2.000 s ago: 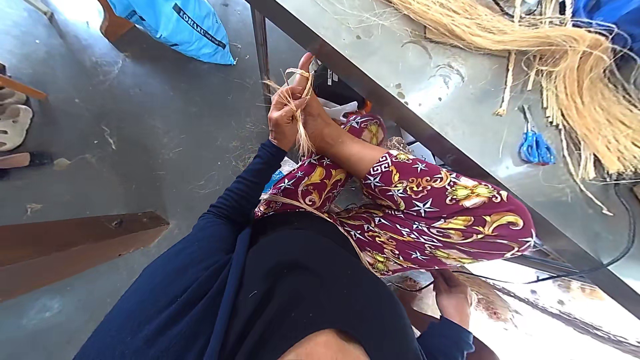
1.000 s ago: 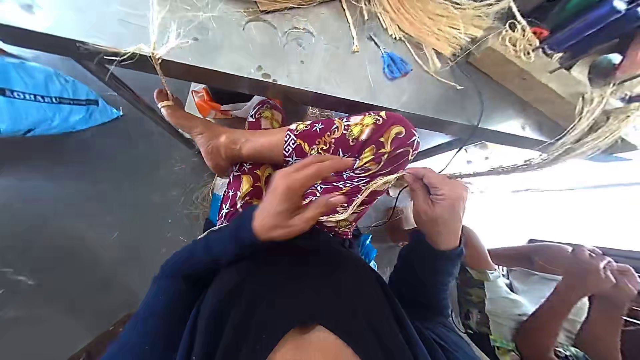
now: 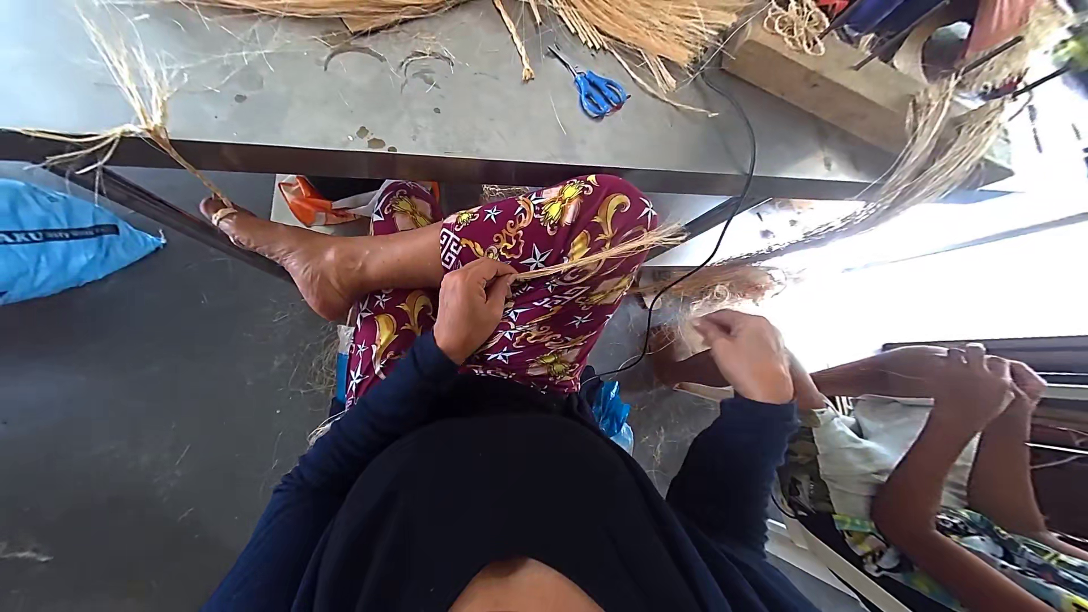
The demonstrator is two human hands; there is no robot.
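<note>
My left hand (image 3: 469, 308) pinches one end of a thin bundle of tan plant fibre (image 3: 599, 255), which lies across my knee in patterned maroon trousers (image 3: 544, 225). To the right of the knee is my right hand (image 3: 750, 353), thumb and forefinger together near loose wispy fibres; whether it pinches a strand cannot be told. My bare foot (image 3: 293, 255) is raised at the table's edge. A fibre band circles its big toe, and a frayed fibre bundle (image 3: 153, 127) rises from there onto the table.
On the grey metal table (image 3: 280, 110) lie blue-handled scissors (image 3: 599, 93), a heap of long fibres (image 3: 663, 30) and a wooden block (image 3: 833, 85). A black cable (image 3: 744, 195) hangs near my right hand. Another person's hands (image 3: 977, 387) are at the right. A blue bag (image 3: 72, 242) lies at far left.
Two seconds ago my left hand was at my foot, holding fibres. One second ago both hands were over the knee; since then my right hand has moved away to the right. The view has turned.
</note>
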